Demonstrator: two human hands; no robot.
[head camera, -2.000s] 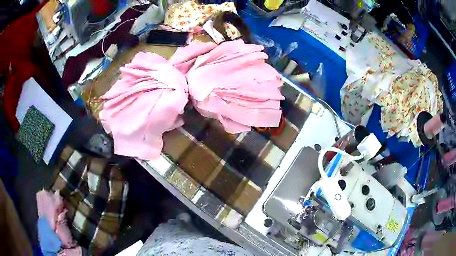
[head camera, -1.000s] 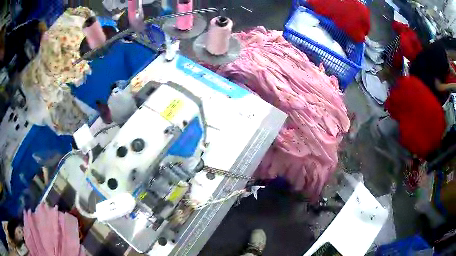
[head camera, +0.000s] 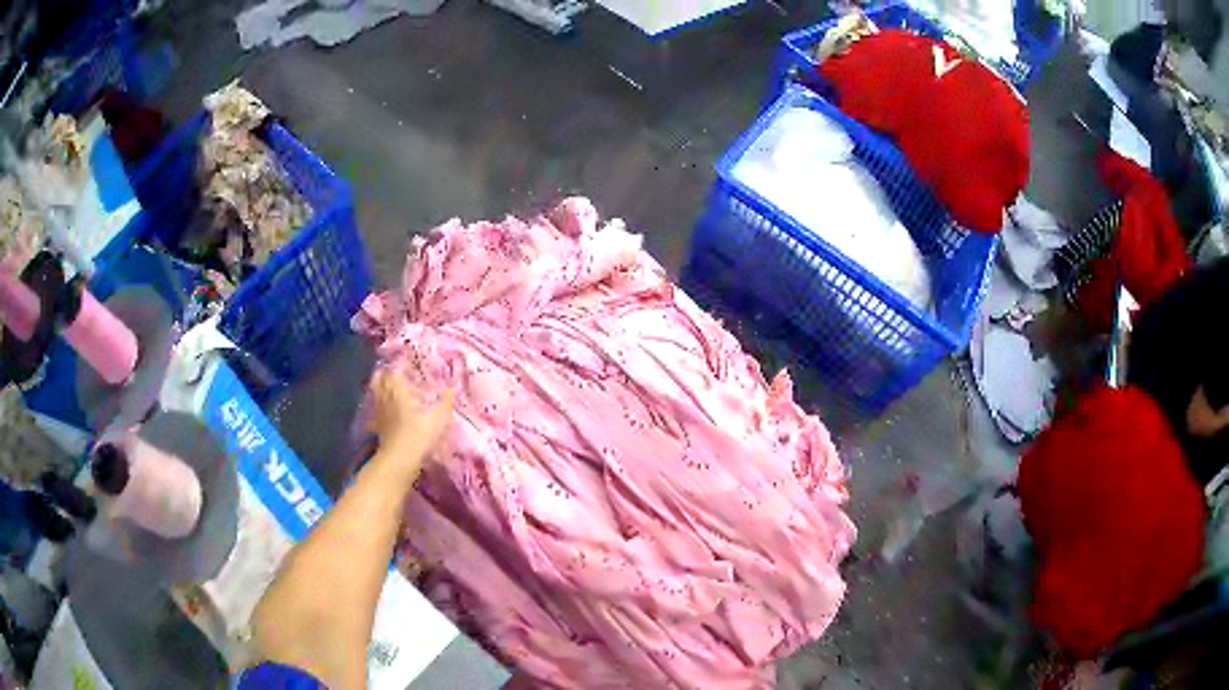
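A large ruffled heap of pink fabric pieces (head camera: 607, 445) with small dark specks fills the middle of the view, beside the machine table. My left hand (head camera: 408, 411) reaches in from the lower left and lies on the heap's upper left side. Its fingers touch the cloth; whether they grip it cannot be told. My right hand is not in view.
The white table end with blue JACK edging (head camera: 263, 445) and thread cones (head camera: 159, 492) stands at left. A blue crate (head camera: 303, 290) holds patterned cloth. Another blue crate (head camera: 809, 317) holds white pieces, with red fabric (head camera: 937, 121) beside it. A person's arm (head camera: 1206, 411) shows at right.
The view has swung from the plaid-covered table past the machine to the pink heap, which now appears larger and central. My left hand has come into view and touches it.
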